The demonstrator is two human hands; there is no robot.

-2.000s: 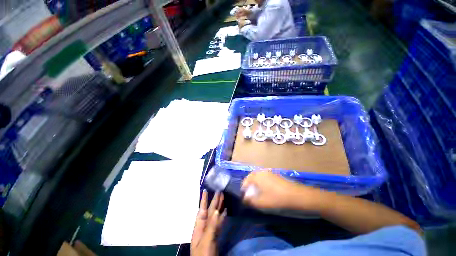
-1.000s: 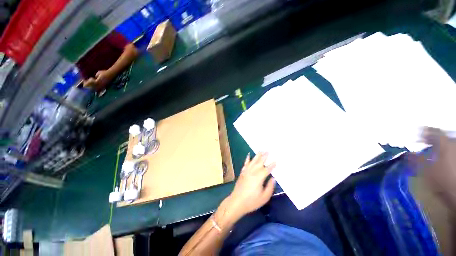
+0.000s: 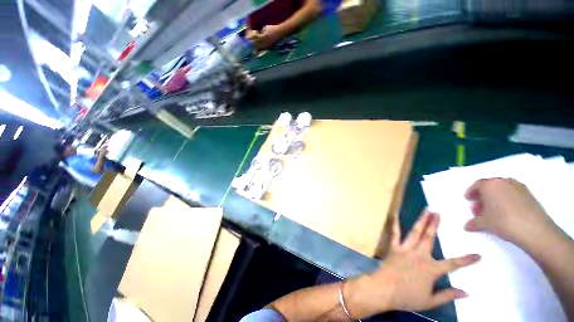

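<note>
A stack of white sheets (image 3: 497,277) lies at the right on the green bench. My left hand (image 3: 418,267) is spread at the stack's left edge, fingers apart, holding nothing. My right hand (image 3: 503,210) is over the sheets with its fingers curled; whether it pinches a sheet or a small piece cannot be told. Several white ring-headed parts (image 3: 275,165) lie along the left edge of a tan cardboard pad (image 3: 352,170) on the bench.
More cardboard (image 3: 170,251) stands low at the left, below the bench edge. An open carton (image 3: 116,195) is further off. A person's forearms (image 3: 283,31) show across the bench at the top, and another person in blue (image 3: 82,165) is far left.
The view has swung left from the blue crate to the cardboard pad and sheets. My right hand has come from the crate side onto the sheets. My left hand's fingers have spread.
</note>
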